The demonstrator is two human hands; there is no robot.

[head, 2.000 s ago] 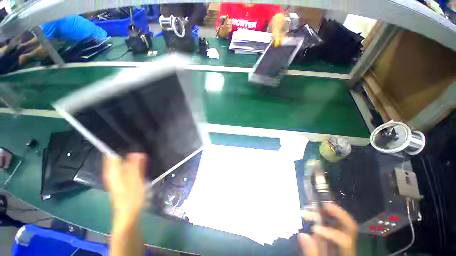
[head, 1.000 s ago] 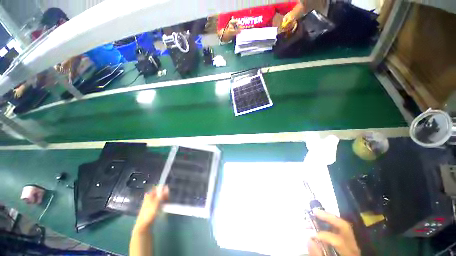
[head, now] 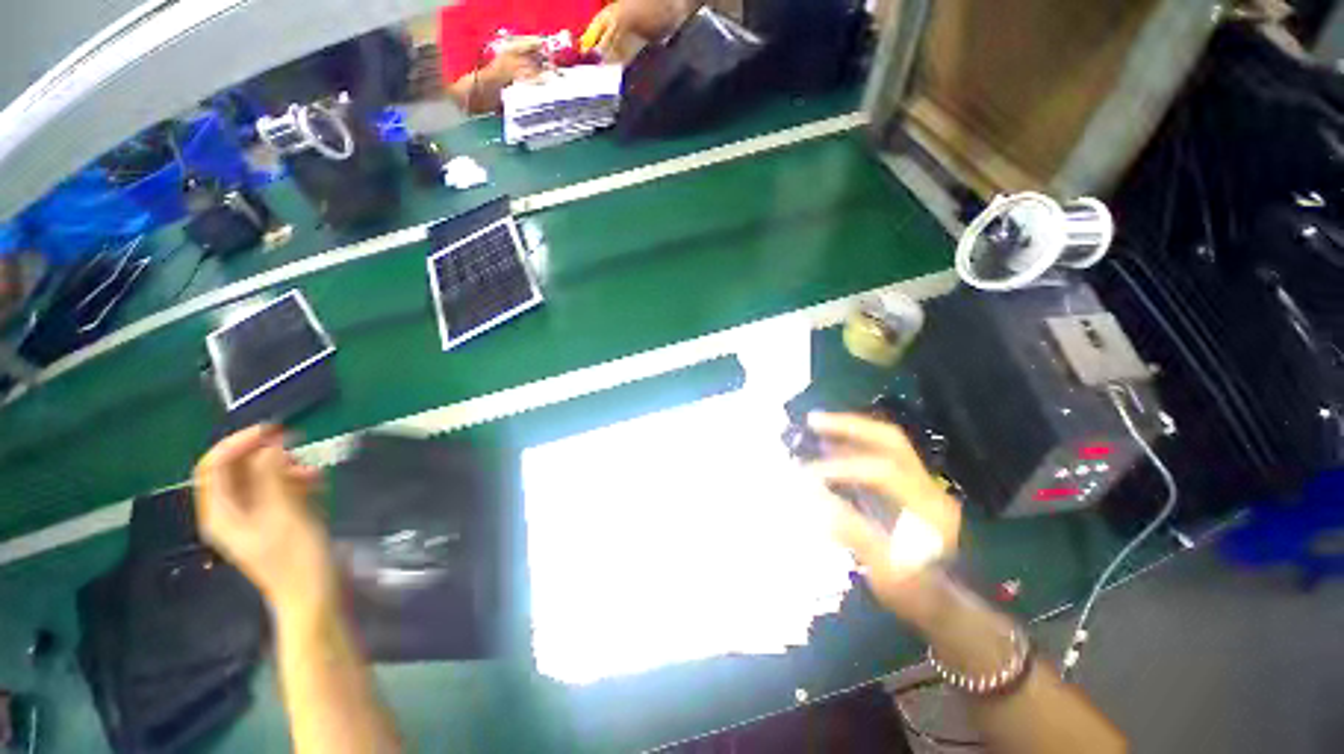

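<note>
My left hand (head: 266,508) is over the black covers, fingers loosely bent, with nothing visible in it. One blurred black cover (head: 442,611) lies beside the bright white sheets (head: 663,545); more black covers (head: 162,633) lie further left. My right hand (head: 884,508) is over the right part of the sheets, closed around a dark pen-like tool that looks like the soldering iron (head: 803,438); its tip is lost in glare. A framed solar panel (head: 273,349) lies on the green belt beyond my left hand, and another panel (head: 484,283) lies further right.
The soldering station (head: 1017,427) with a white wire reel (head: 1013,243) stands right of the sheets, beside a small yellowish tin (head: 884,327). A grey tube loops down from it. Across the belt, a person in red works by a white stack (head: 563,103). Black covers are piled far right.
My left hand has let go of the panel and moved left. A framed panel now lies on the belt beyond it. My right hand still holds the tool. The view has turned right.
</note>
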